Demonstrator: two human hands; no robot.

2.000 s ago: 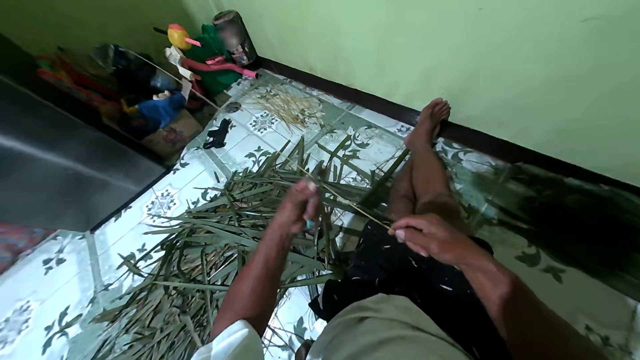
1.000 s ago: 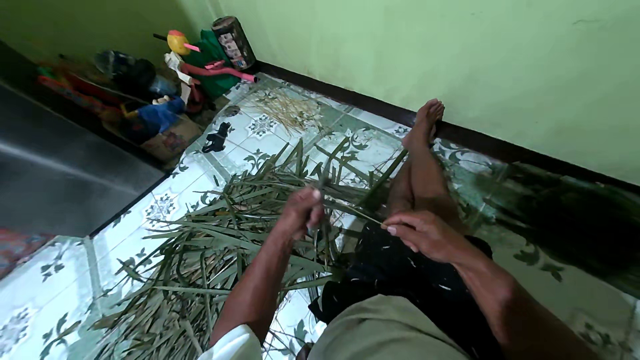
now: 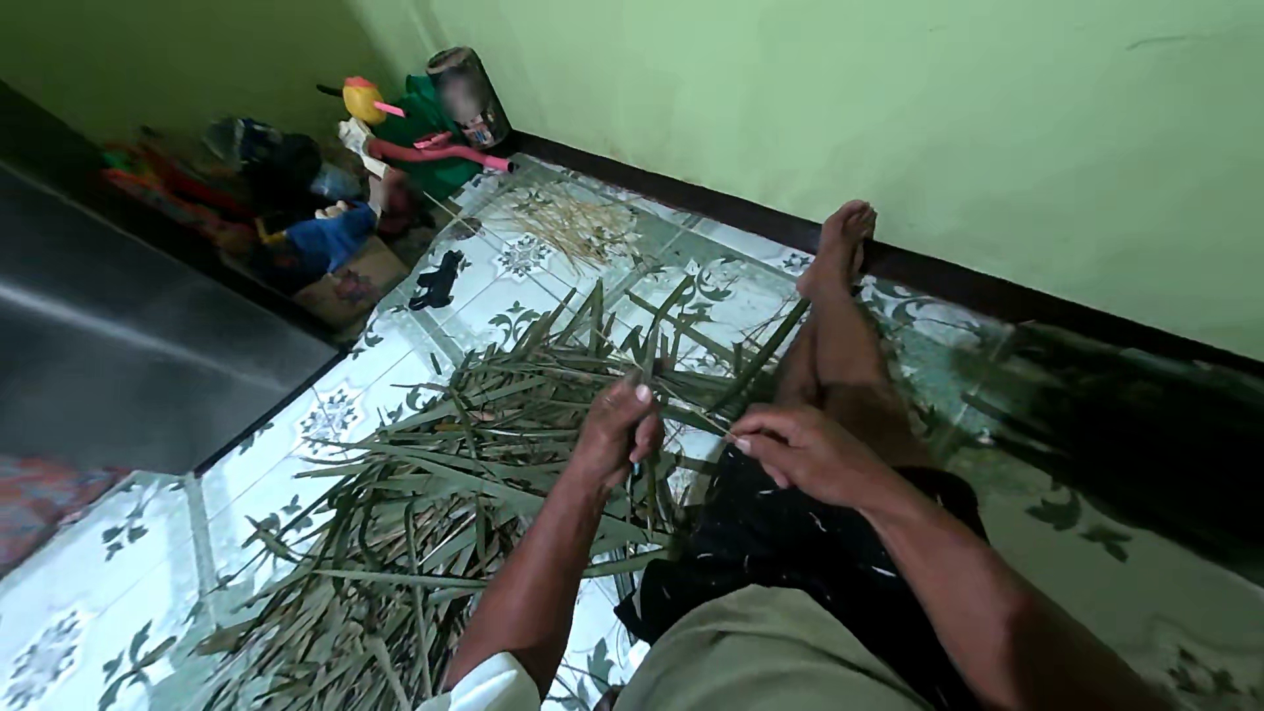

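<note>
My left hand (image 3: 617, 430) is closed around what looks like a small knife (image 3: 648, 370); a thin blade shows above the thumb and a bit of blue below the fist. To its right, my right hand (image 3: 800, 454) pinches the near end of a thin pale leaf rib (image 3: 701, 413) between thumb and fingers. The rib runs up and left, past the blade. Whether blade and rib touch cannot be told. Under and left of my left hand lies a large pile of long green leaf strips (image 3: 444, 494).
A small heap of pale thin sticks (image 3: 573, 225) lies on the tiled floor near the wall. Toys (image 3: 363, 101), a dark cylindrical container (image 3: 469, 97) and a cardboard box (image 3: 354, 283) stand in the corner. A grey panel (image 3: 128, 336) is at left; my bare legs (image 3: 859, 375) stretch toward the wall.
</note>
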